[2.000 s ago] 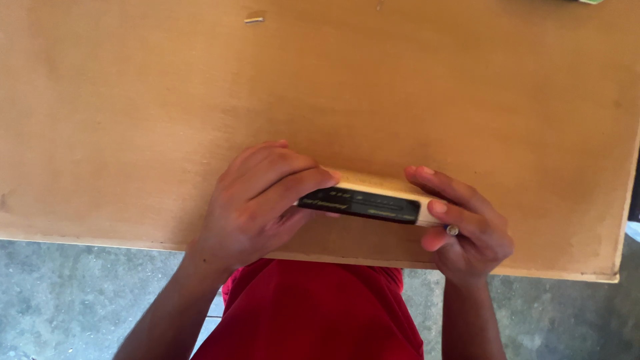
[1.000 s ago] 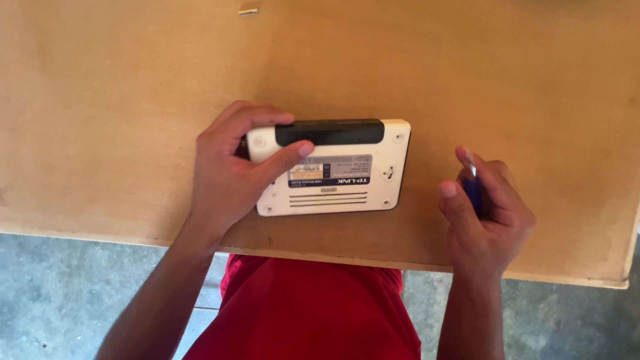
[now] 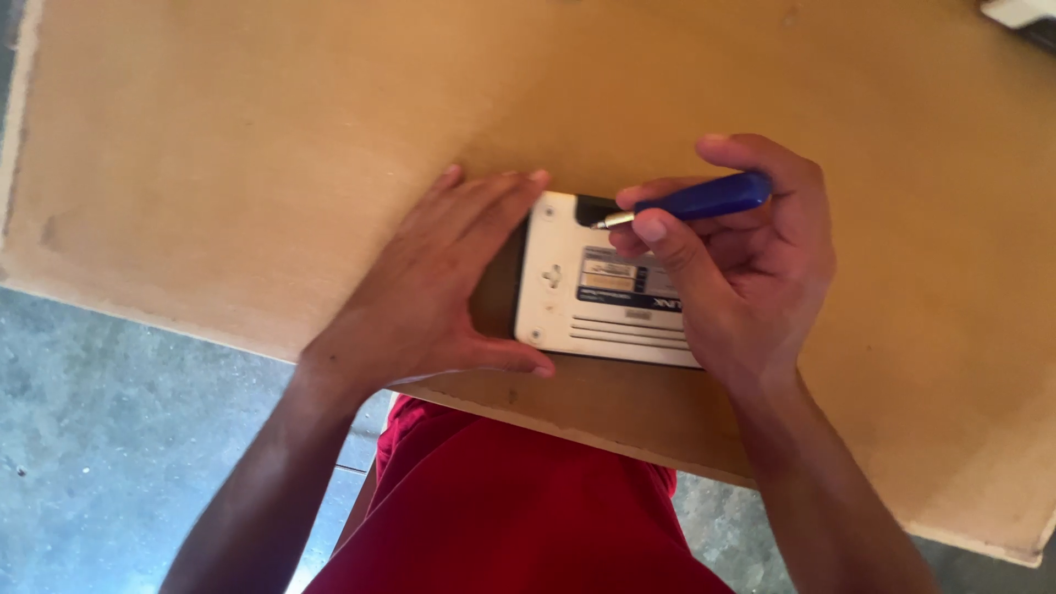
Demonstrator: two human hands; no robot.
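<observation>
A white and black TP-Link router (image 3: 554,305) lies with its labelled underside up, near the table's front edge. My left hand (image 3: 421,289) rests on the table at the router's left end, fingers and thumb spread around its corners. My right hand (image 3: 742,256) is closed on a screwdriver (image 3: 701,198) with a blue handle and a short metal shaft. The screwdriver's tip is over the edge of the black strip at the router's far side; whether it touches cannot be told. My right hand hides the router's right end.
The wooden table (image 3: 247,165) has its front edge just in front of my red clothing (image 3: 528,511). A white and dark object (image 3: 1019,15) is partly in view at the far right corner. Grey floor (image 3: 99,429) shows below the table.
The router, held up on edge at first, was then tilted underside out and now lies flat. My left hand has opened from it. My right hand has brought the screwdriver over it. The view has turned.
</observation>
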